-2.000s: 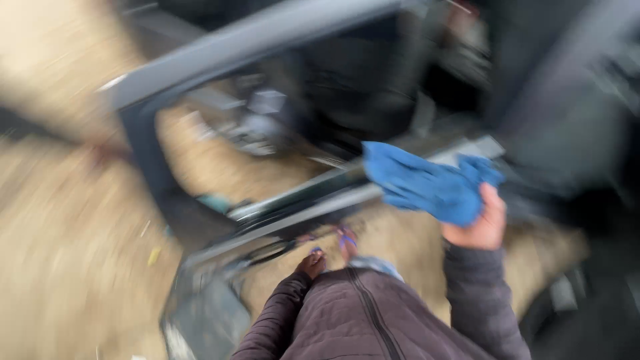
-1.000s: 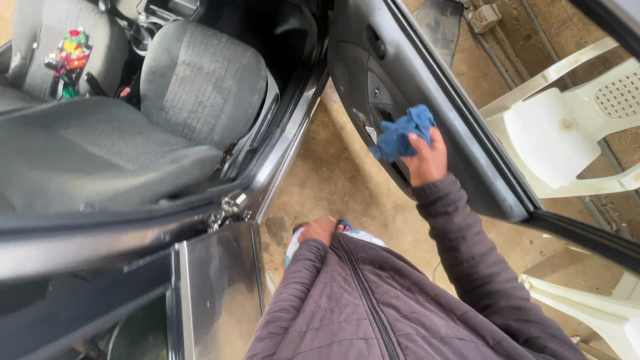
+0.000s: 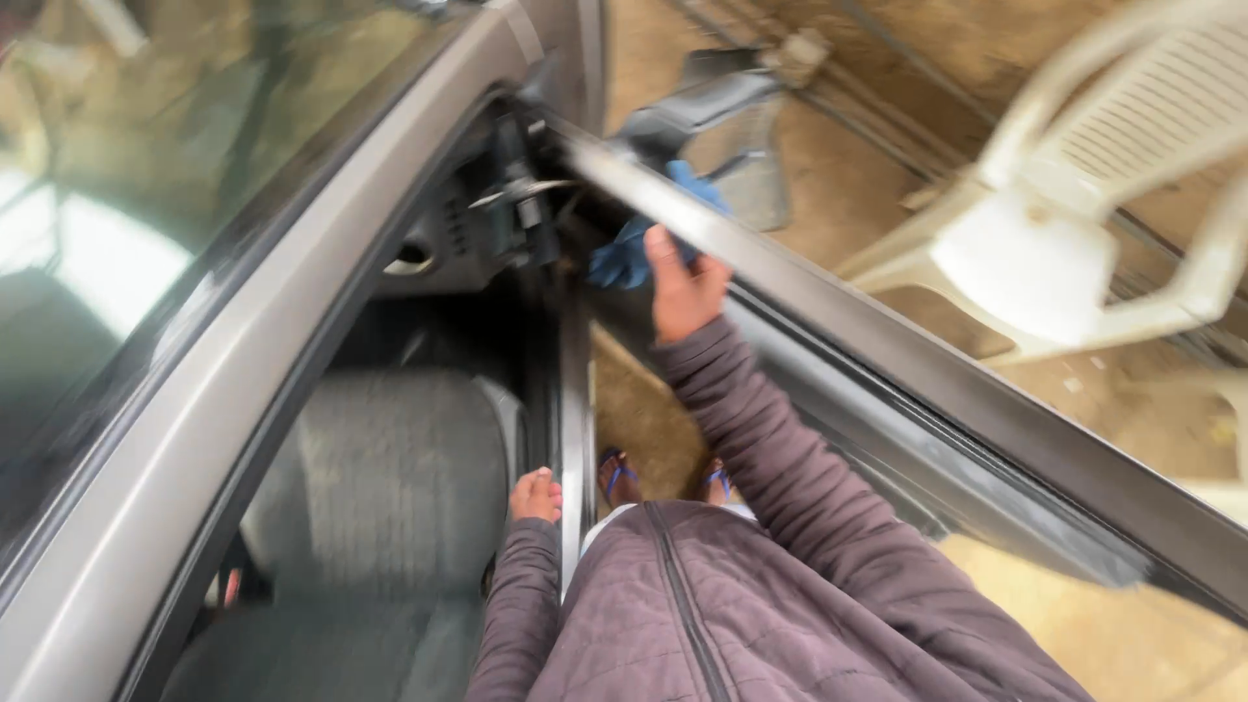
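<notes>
My right hand [image 3: 682, 288] holds a blue cloth [image 3: 624, 255] at the front upper part of an opened car door's window frame [image 3: 829, 292]. Part of the cloth shows on each side of the frame, near the door mirror [image 3: 697, 107]. The fingers are partly hidden behind the frame. My left hand [image 3: 536, 495] is low beside the door sill [image 3: 575, 439], near the grey fabric car seat [image 3: 380, 468], with its fingers curled; nothing is visible in it. Whether it touches the car is unclear.
White plastic chairs [image 3: 1024, 263] stand beyond the door on the right. The windshield pillar [image 3: 244, 341] runs diagonally at the left. My feet in flip-flops are on the ground between the sill and door.
My right hand with the blue cloth has moved from the door's inner panel to the front of its window frame. The view has swung strongly. My left hand is now beside the sill.
</notes>
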